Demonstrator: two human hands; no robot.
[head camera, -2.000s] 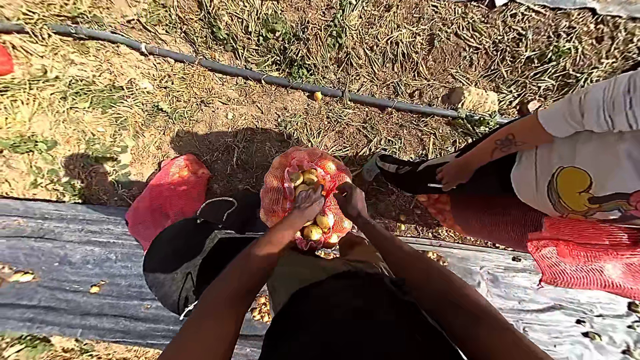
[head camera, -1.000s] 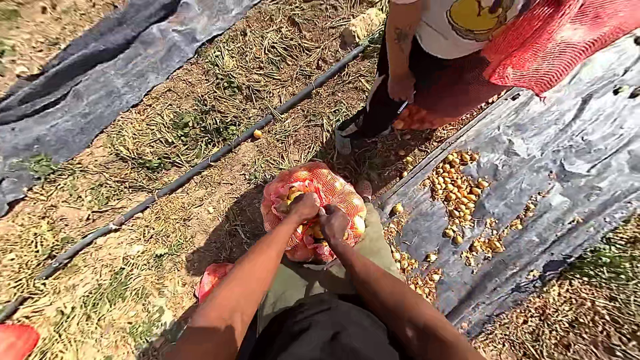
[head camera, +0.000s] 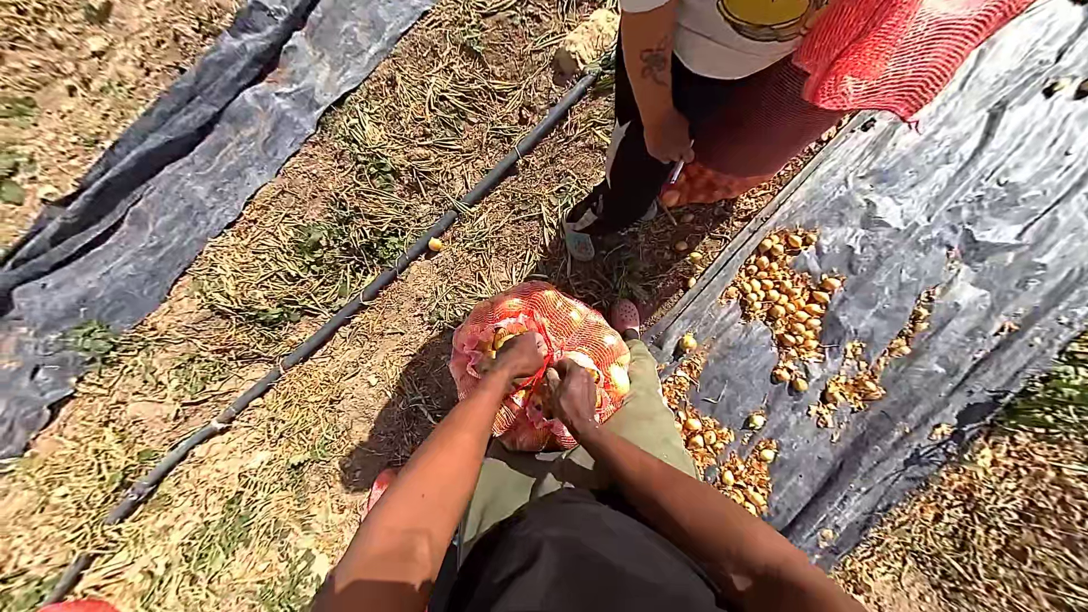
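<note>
A full red mesh sack (head camera: 599, 336) of onions stands between my legs, its mouth facing up with some onions showing through. My left hand (head camera: 520, 355) is closed at the sack's mouth, on the left of a red cord (head camera: 544, 361). Close beside it on the right, my right hand (head camera: 574, 389) has its fingers bent at the same cord and the mesh edge. The fingertips of both hands are partly hidden, so exactly which strand each one pinches cannot be told.
Another person's hand (head camera: 669, 138) holds a small pale object, beside a dark red sack (head camera: 710, 183). Loose onions (head camera: 786, 302) lie on grey plastic sheeting (head camera: 901, 450) at right. A black irrigation pipe (head camera: 327, 327) crosses the dry ground at left. A pale stone (head camera: 588, 41) lies beyond.
The view has swung round strongly. My hands have come together at the sack's mouth; two seconds ago they were apart, with more onions showing between them.
</note>
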